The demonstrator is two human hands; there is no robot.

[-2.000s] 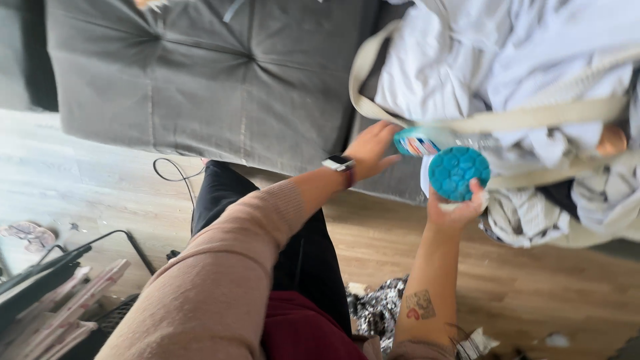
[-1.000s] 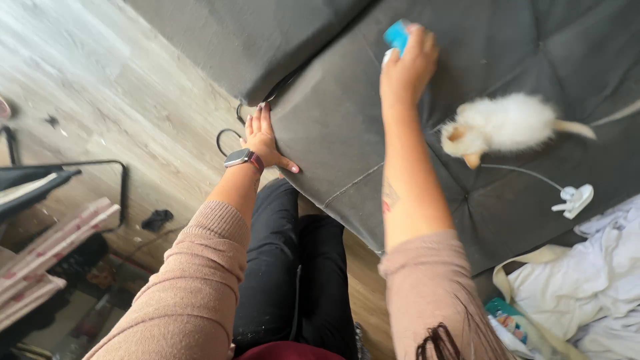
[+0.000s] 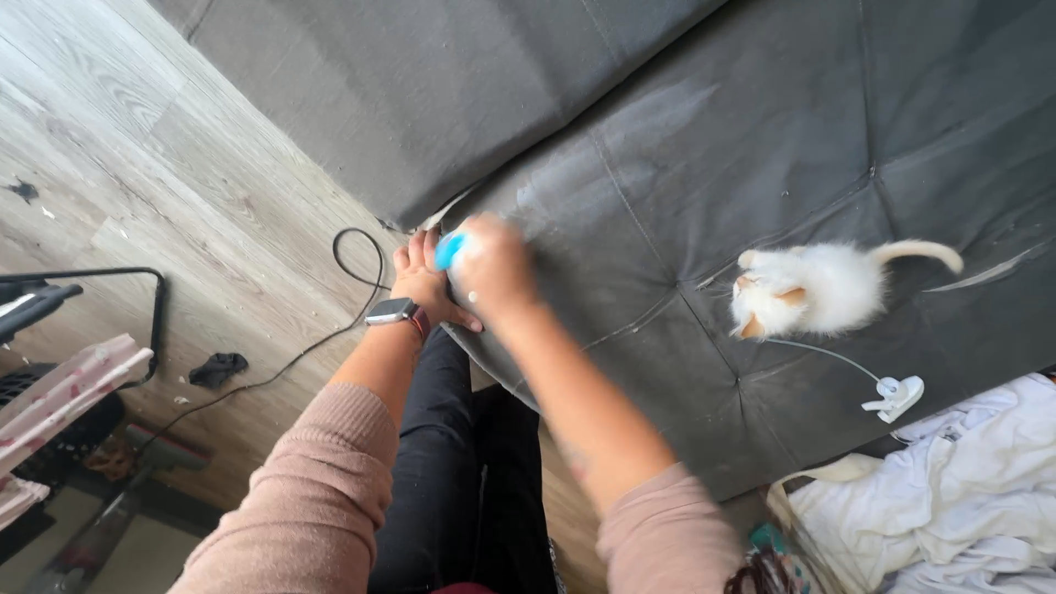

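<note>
My left hand, fingers spread, presses on the corner of the grey upholstered seat. Beside it my right hand, blurred by motion, is closed around a blue scrubber against the seat's edge. The scrubber is mostly hidden by my fingers. Pale, whitish smears show on the fabric above my hands.
A white kitten lies on the seat, close to a white clip with a thin cord. White laundry is heaped at lower right. A black cable, a dark cloth and a black metal frame are on the floor at left.
My right hand has moved left and down across the seat with the blue scrubber, and is now beside my left hand. Two seconds ago both hands were near the laundry. The view has shifted.
</note>
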